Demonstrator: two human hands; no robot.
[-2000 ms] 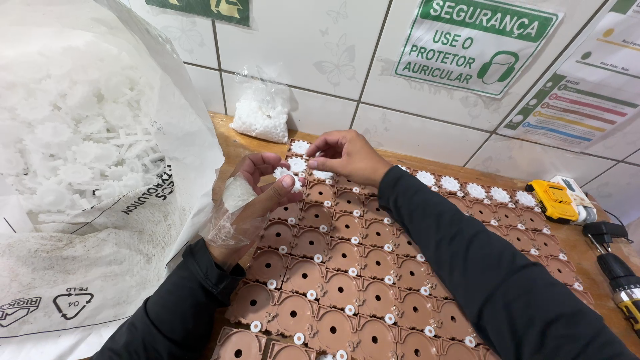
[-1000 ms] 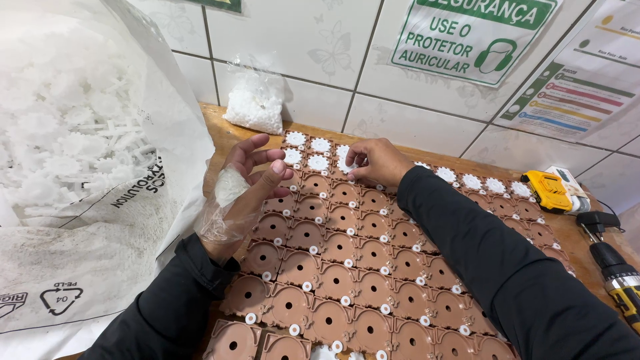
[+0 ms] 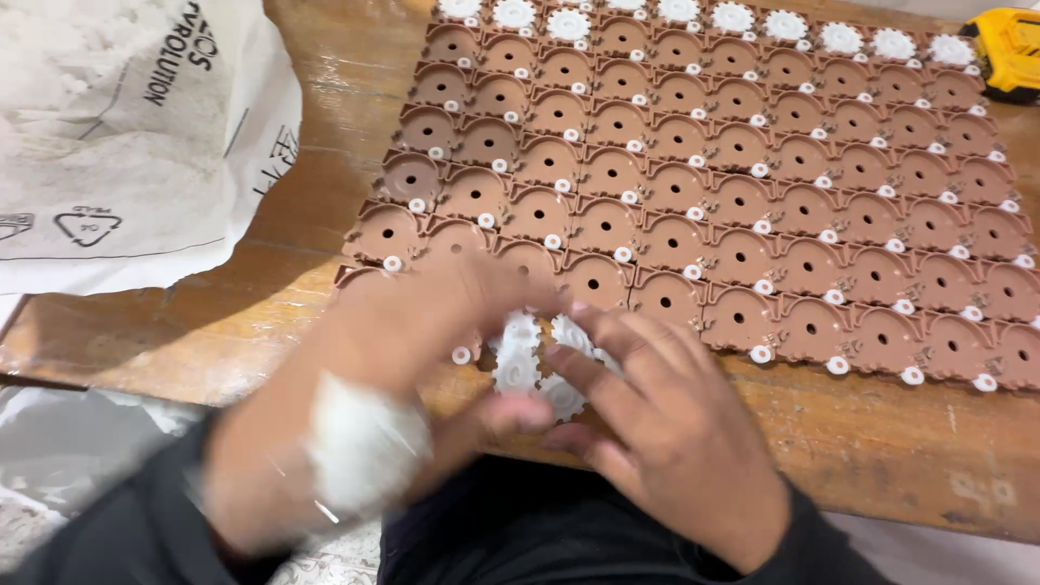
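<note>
Several loose white plastic gears (image 3: 520, 357) lie at the front edge of the wooden table, between my two hands. My left hand (image 3: 390, 349), blurred, curves around their left side, with a clear plastic wrap over something white (image 3: 366, 443) at its wrist. From the right, my right hand (image 3: 666, 414) touches the gears with spread fingertips; whether it grips one cannot be told. Just beyond the hands, rows of brown plastic housings (image 3: 674, 191) bear small white rings, and white gears (image 3: 569, 26) sit in the far rows. My left hand hides some near housings.
A large white sack (image 3: 146, 162) holding white plastic parts stands at the left, on the wooden table (image 3: 325, 106). A yellow tool battery (image 3: 1011, 53) lies past the far right corner of the housings. The table's front edge runs close to my lap.
Both hands have come from the far rows of housings back to the table's near edge, where they are around the loose gears. The view has tilted down strongly.
</note>
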